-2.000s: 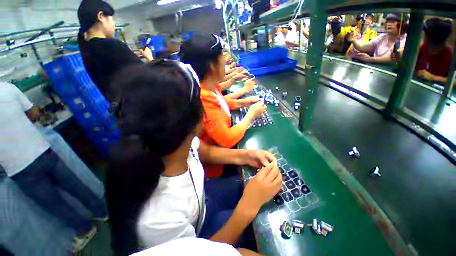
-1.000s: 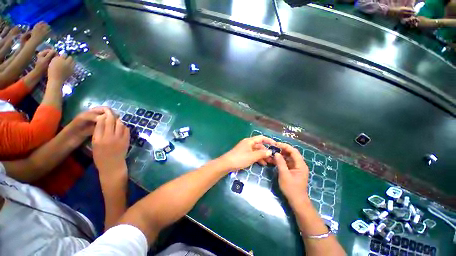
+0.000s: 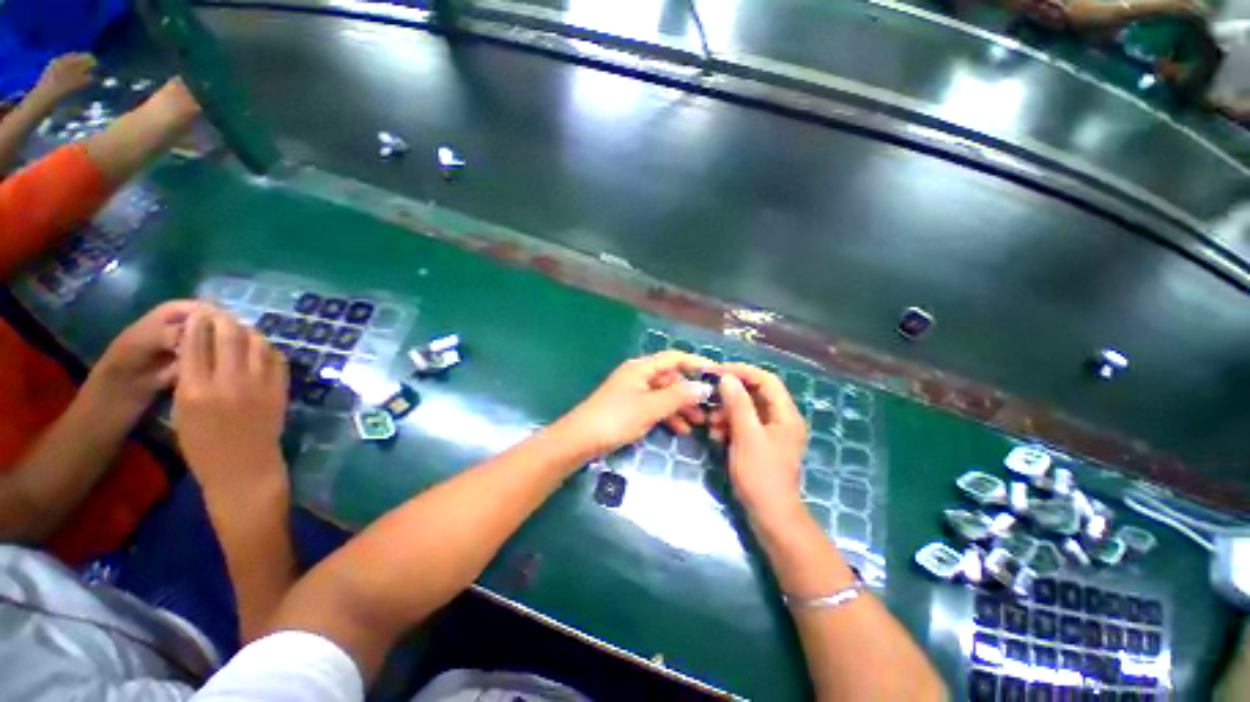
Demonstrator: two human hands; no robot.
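Observation:
My left hand [image 3: 644, 401] and my right hand [image 3: 762, 428] meet in the middle of the view and hold one small dark square module [image 3: 710, 390] between their fingertips. The fingers hide part of it. Under and around the hands lies a clear blister tray [image 3: 839, 473] with rows of rounded-square pockets. One black module [image 3: 610, 488] lies at the tray's left front corner. A bracelet is on my right wrist.
A neighbour's hands [image 3: 226, 364] work left over a partly filled tray [image 3: 391, 322]. Loose modules [image 3: 436, 354] lie beside it. A silver-white pile [image 3: 1049, 514] and a filled tray [image 3: 1069, 631] are at the right. Scattered modules [image 3: 914, 322] lie on the dark conveyor [image 3: 658, 206].
The view first swung from the neighbours down to the bench, bringing my hands into sight, then shifted slightly right. My hands still hold the module between the fingertips.

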